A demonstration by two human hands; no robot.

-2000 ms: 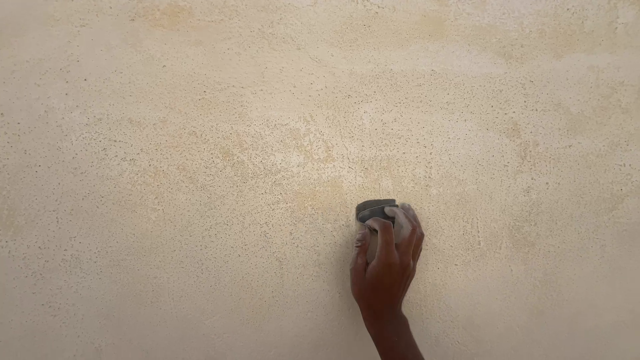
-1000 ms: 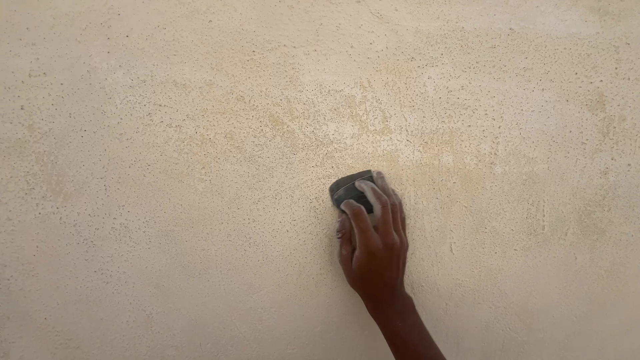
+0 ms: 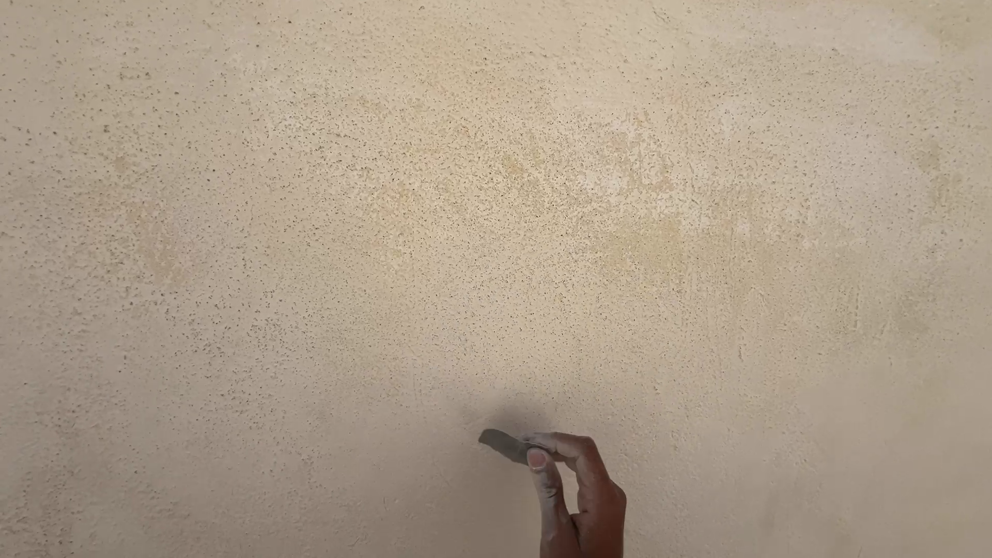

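Observation:
Near the bottom of the head view, right of centre, my right hand pinches a dark grey piece of folded sandpaper between thumb and fingers. The piece is seen nearly edge-on and points to the upper left. Pale dust coats the fingertips. A soft shadow falls on the plastered wall above and beside the piece; whether the piece touches the wall I cannot tell. My left hand is out of view.
The beige wall fills the whole view, with small dark pits, rough texture, yellowish patches and a whitish smear at the upper right.
My right hand has moved down with the dark piece and turned, so that the thumb now shows. Earlier it lay with its back to the camera, the piece against the wall.

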